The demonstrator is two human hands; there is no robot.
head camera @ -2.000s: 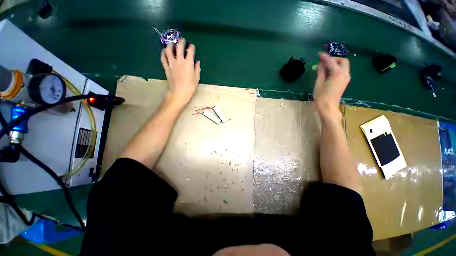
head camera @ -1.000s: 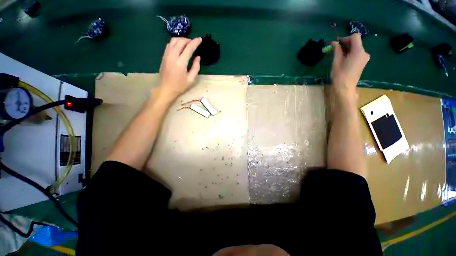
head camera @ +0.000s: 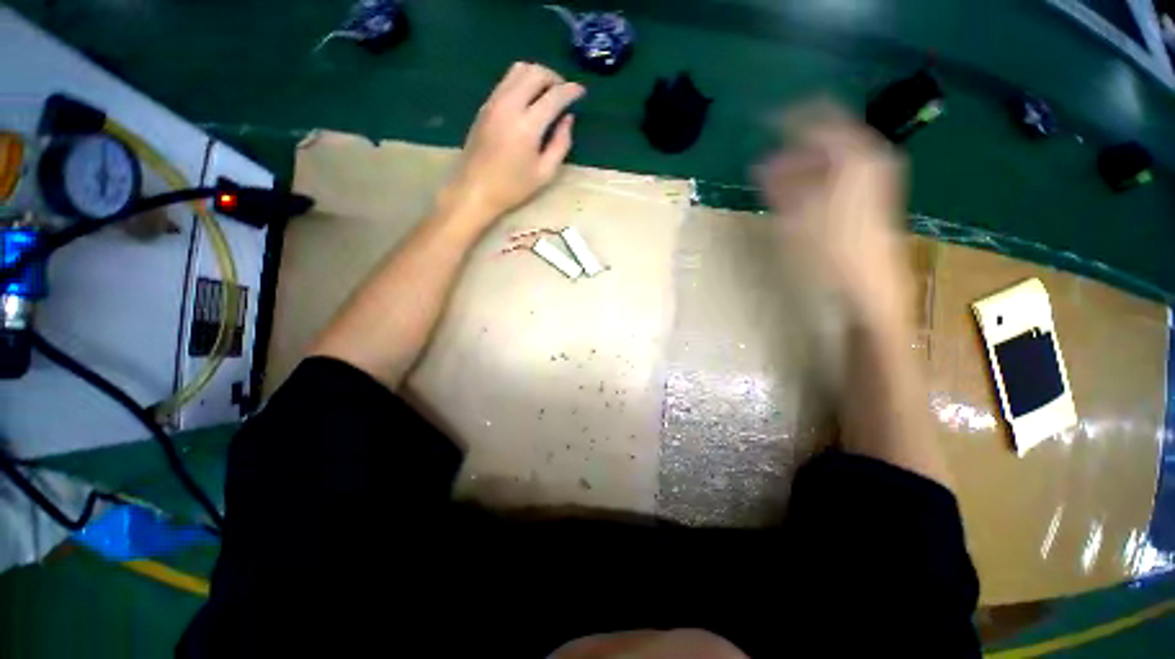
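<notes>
My left hand [head camera: 518, 139] is over the near belt edge and the back of the mat, thumb and fingers apart around a dark gap; I see nothing held. My right hand [head camera: 831, 167] is strongly blurred above the belt edge, its contents unclear. Two white-sided battery cells [head camera: 568, 254] with thin red leads lie on the cardboard mat [head camera: 515, 373]. A black housing [head camera: 675, 112] stands on the belt between my hands. Another black housing [head camera: 906, 106], showing a green end, lies beyond my right hand. A speckled circuit assembly [head camera: 602, 43] with a pale lead lies behind.
The green belt [head camera: 773, 64] also carries another speckled assembly [head camera: 375, 25] at left, and a speckled piece [head camera: 1032, 113] and a dark housing [head camera: 1125, 165] at right. A yellow-framed pad [head camera: 1027, 367] lies at right. A white machine [head camera: 116, 322] with gauge and hoses stands at left.
The belt parts beside my left hand have shifted right relative to it. My right hand has come back toward the mat, away from the green-ended housing. The two cells still lie together on the mat.
</notes>
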